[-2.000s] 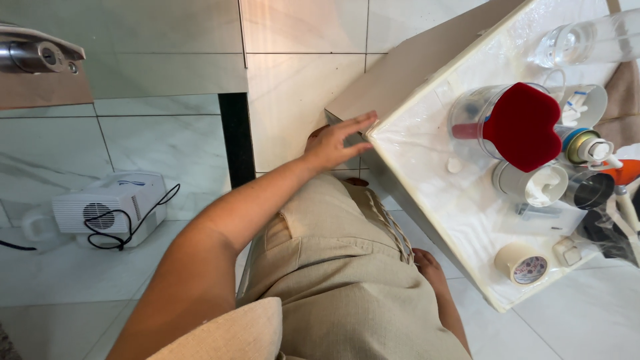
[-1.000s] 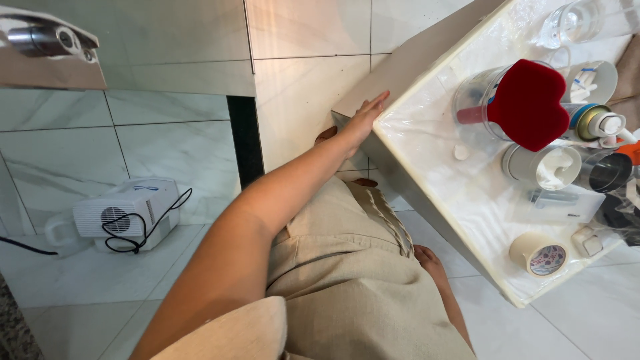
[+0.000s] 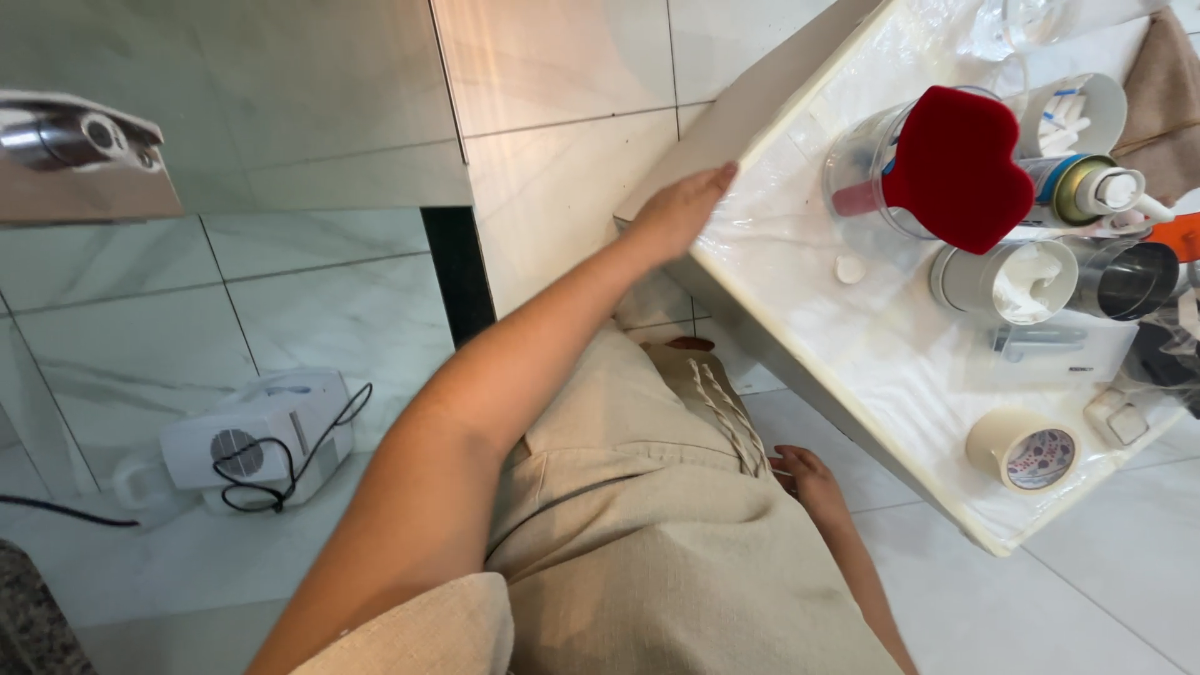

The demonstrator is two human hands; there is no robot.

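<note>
My left hand (image 3: pixel 682 214) is at the near corner of a white table (image 3: pixel 797 309) covered with clear plastic; its fingertips touch the edge, but whether they grip it is unclear. Low beside my beige drawstring trousers (image 3: pixel 600 403) is my right hand (image 3: pixel 808 483), fingers partly bent near the cord ends; its palm is hidden. On the table, a red heart-shaped velvety piece (image 3: pixel 961 169) sits over a clear plastic container (image 3: pixel 853 183). Close by are a white tub with white material (image 3: pixel 1008 281), a spray can (image 3: pixel 1078 192) and a roll of tape (image 3: pixel 1022 450).
A cup of cotton swabs (image 3: pixel 1078 117), a dark cup (image 3: pixel 1130 279) and a clear box (image 3: pixel 1059 349) crowd the table's far side. A glass panel (image 3: pixel 319 103) with a metal fitting (image 3: pixel 70 141) is at left, near a white appliance (image 3: pixel 258 436) with a black cord.
My left hand stays by the table corner, its fingers closer together than two seconds ago. My right hand, low by my side, now shows more fully.
</note>
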